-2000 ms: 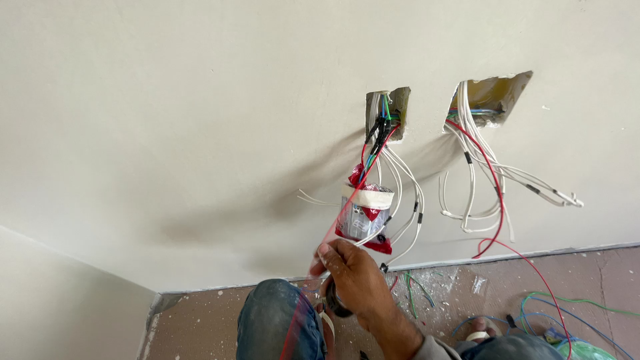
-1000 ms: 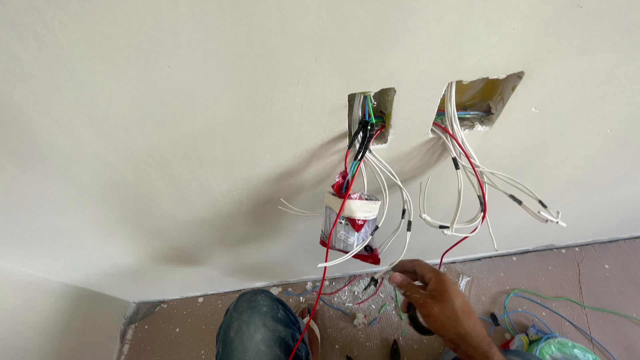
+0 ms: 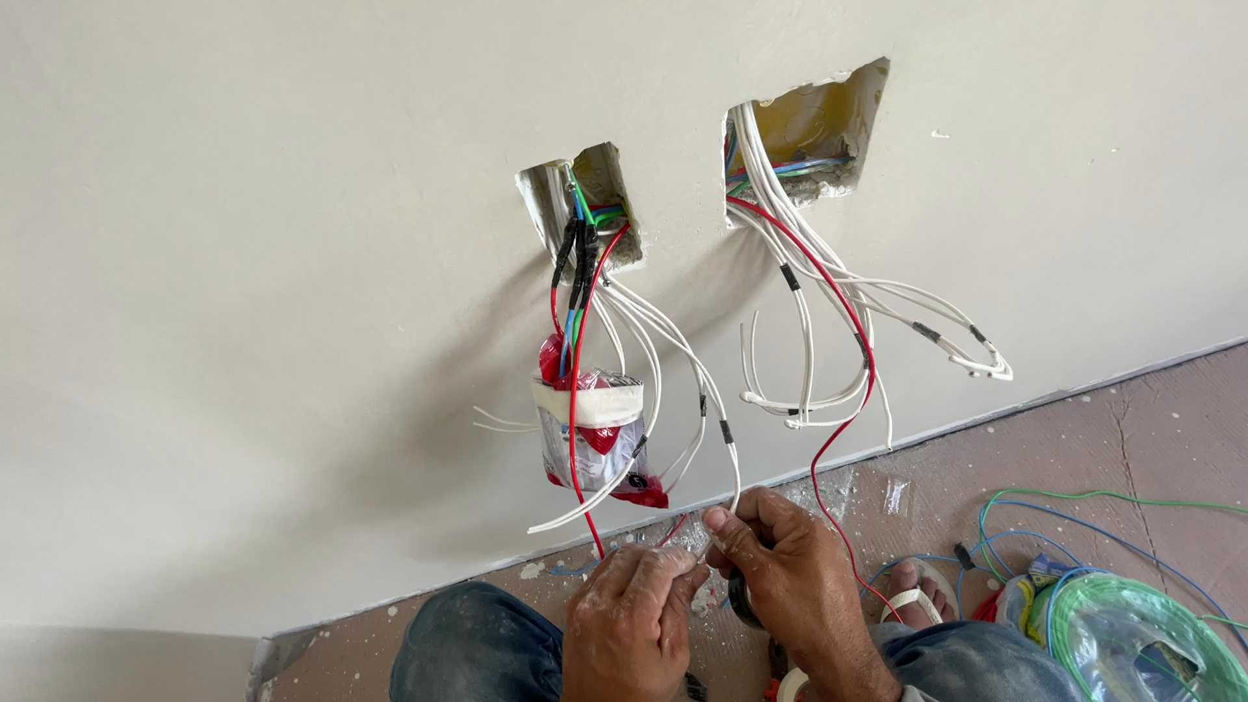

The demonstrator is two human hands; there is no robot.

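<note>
My right hand (image 3: 785, 565) pinches the end of a white wire (image 3: 733, 458) that hangs from the left wall opening (image 3: 585, 205); a roll of black tape (image 3: 743, 597) sits under its fingers. My left hand (image 3: 634, 614) has its fingertips close beside the right ones, fingers closed; whether it grips the wire end is hidden. Left of them, a plastic-wrapped bundle (image 3: 585, 439) with a white band hangs on red, blue and green wires joined by black tape. A long red wire (image 3: 575, 429) runs down in front of it toward my left hand.
A larger wall opening (image 3: 804, 136) at the right has several white wires (image 3: 829, 263) and a red wire (image 3: 871, 361) hanging out. A coil of green wire (image 3: 1092, 634) lies on the tiled floor (image 3: 1150, 439) at the lower right. Both my knees and a sandalled foot (image 3: 916, 595) are near the hands.
My left hand has come into view beside the right one. My right hand, lower right of the bundle a second ago, now holds a white wire's end.
</note>
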